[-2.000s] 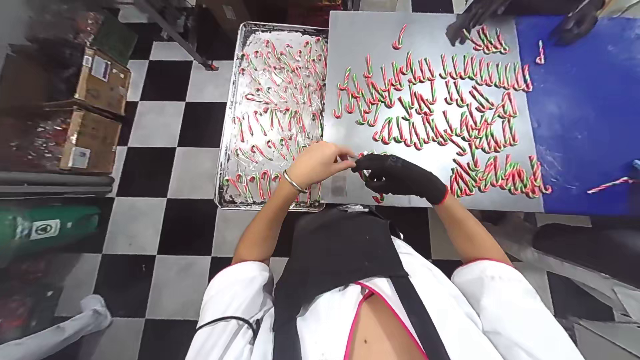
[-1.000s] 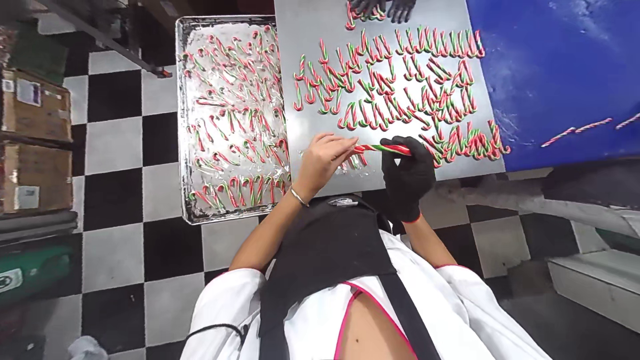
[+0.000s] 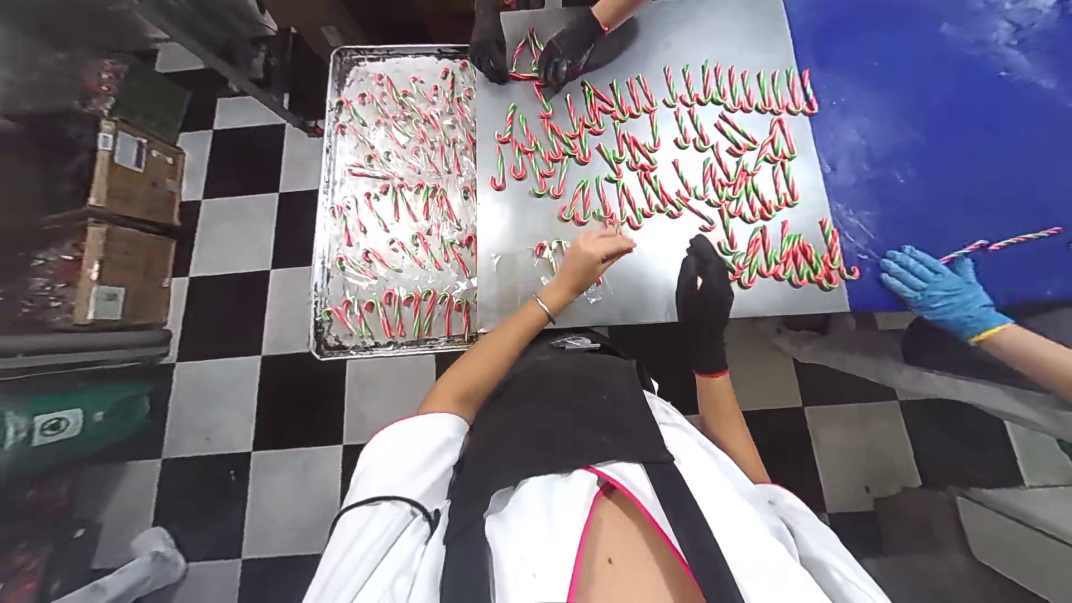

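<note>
My left hand, bare with a bracelet at the wrist, is over the near part of the metal sheet. Its fingertips are drawn together close to a row of red, white and green candy canes; whether they pinch anything is unclear. A few wrapped candy canes lie just left of it, with clear film around them. My right hand, in a black glove, is at the sheet's near edge with fingers stretched forward and a small gap between them. No candy shows in it. A heap of candy canes lies to its right.
A foil-like tray of wrapped candy canes adjoins the metal sheet on the left. Two black-gloved hands of another person handle canes at the far edge. At right, a blue-gloved hand touches a striped candy stick on a blue surface.
My hands, joined at one candy cane a second ago, are now apart, and that cane no longer shows between them. The blue-gloved hand has come into view at right. The view has shifted.
</note>
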